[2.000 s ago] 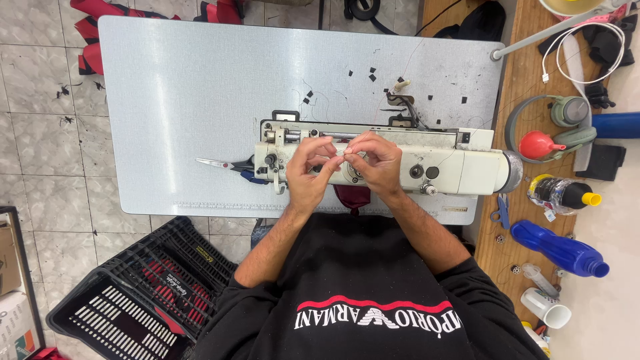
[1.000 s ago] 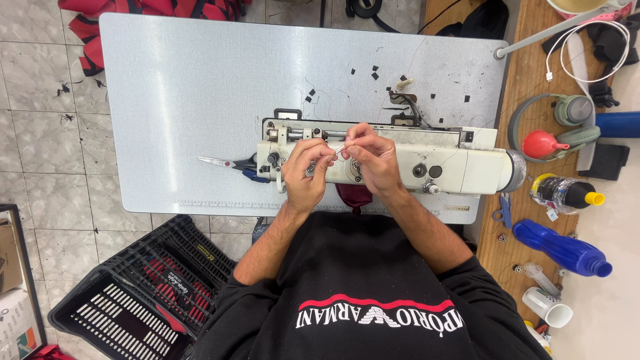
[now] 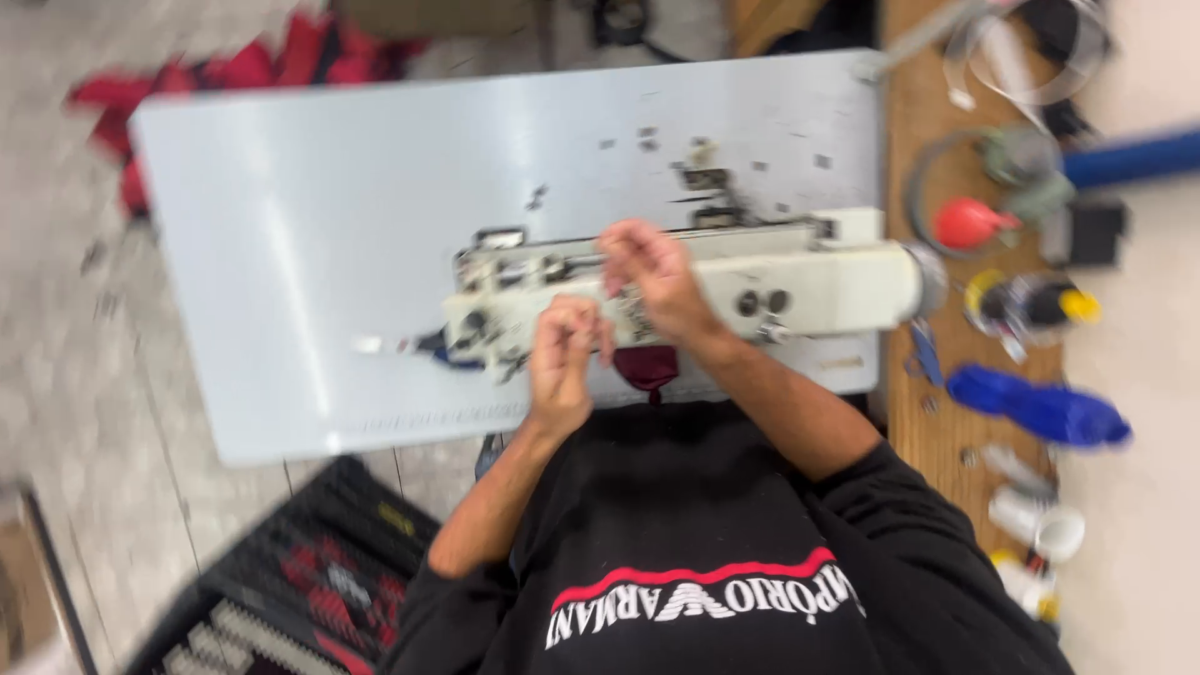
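Blur softens the whole head view. My left hand [image 3: 567, 352], fingers bent, hovers over the front edge of a cream industrial sewing machine [image 3: 825, 281]. Higher and to the right, over the machine's arm, is my right hand [image 3: 647, 267], its fingertips drawn together. Whether either hand pinches a thread cannot be made out. A dark red cloth piece [image 3: 649, 367] hangs at the machine's front, below the hands. Scissors or snips with dark handles [image 3: 441, 349] lie on the white tabletop [image 3: 281, 234] left of the machine head.
Black scraps [image 3: 822, 161] dot the table behind the machine. A black crate [image 3: 281, 562] stands at lower left, red and black fabric [image 3: 272, 70] at upper left. On the wooden bench [image 3: 937, 422] at right are a blue bottle [image 3: 1031, 405], a red funnel [image 3: 970, 223] and a yellow-capped bottle [image 3: 1031, 305].
My hands, close together at the fingertips before, are now apart: the right one farther back over the machine, the left one nearer my body. The view has shifted and blurred.
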